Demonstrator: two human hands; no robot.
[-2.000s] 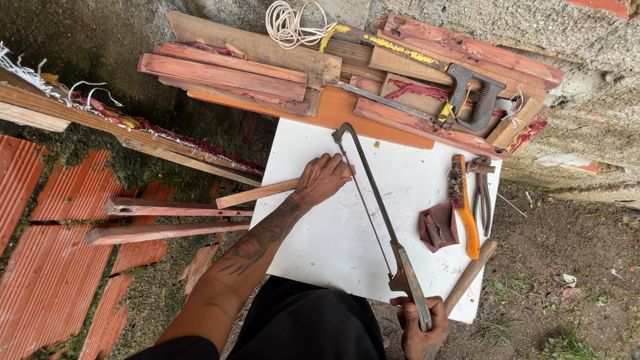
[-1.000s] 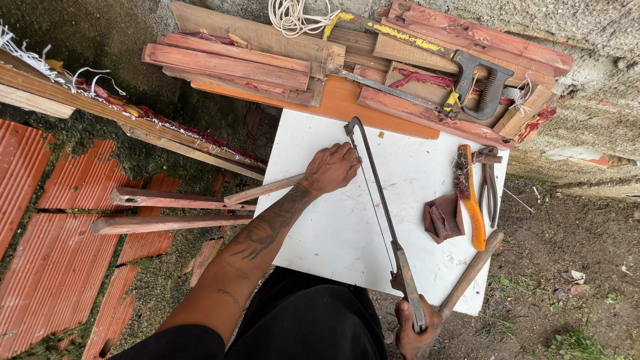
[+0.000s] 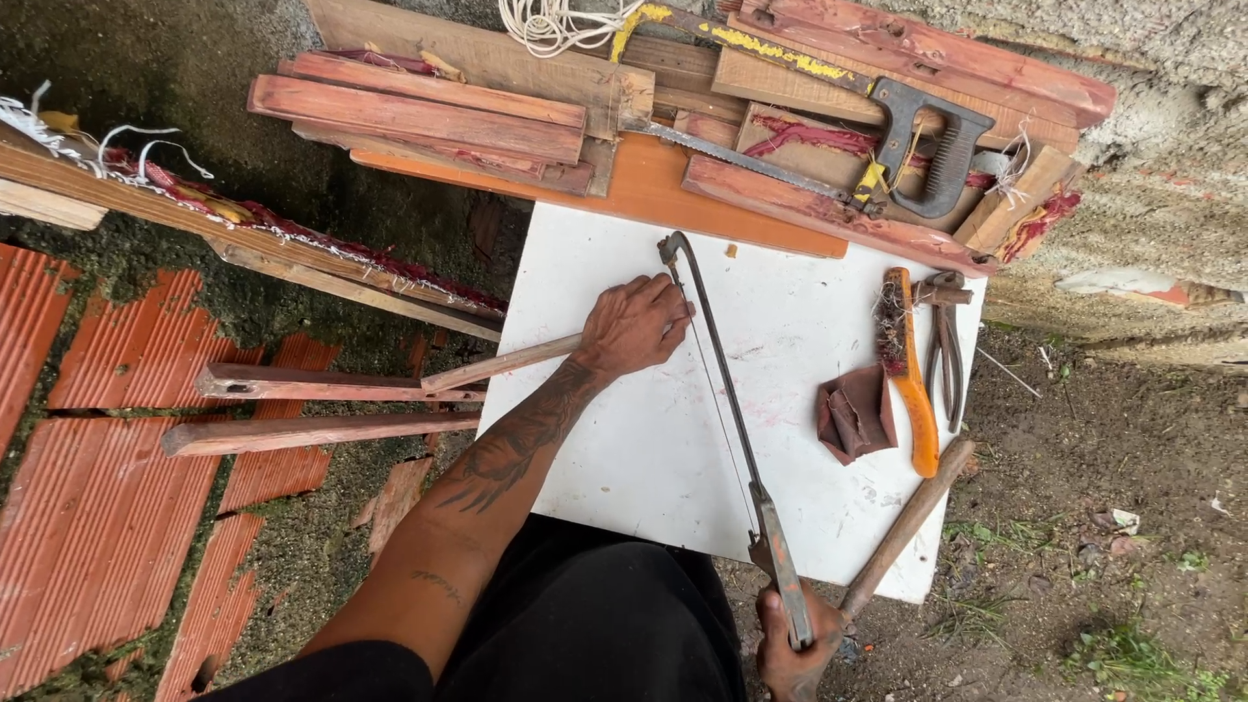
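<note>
My left hand [image 3: 639,325] is closed around one end of a thin wooden stick [image 3: 507,362] over a white board [image 3: 604,468]. In my right hand [image 3: 801,639] is the handle of a hacksaw [image 3: 726,366], its frame running up across the board. The far end of its blade lies beside my left fingertips; whether it touches the wood there cannot be told. Right of the saw lie a folded piece of brown sandpaper [image 3: 856,414], an orange-handled wire brush [image 3: 915,400] and a pair of pincers [image 3: 946,341]. A round wooden handle [image 3: 907,526] crosses the board's lower right corner.
A second hacksaw with a black grip [image 3: 941,146] lies on stacked reddish wood pieces [image 3: 419,117], with coiled white cord [image 3: 561,24] behind. At the left are a long plank with frayed fabric [image 3: 263,234], two wooden legs [image 3: 322,432] and ribbed red bricks [image 3: 107,526].
</note>
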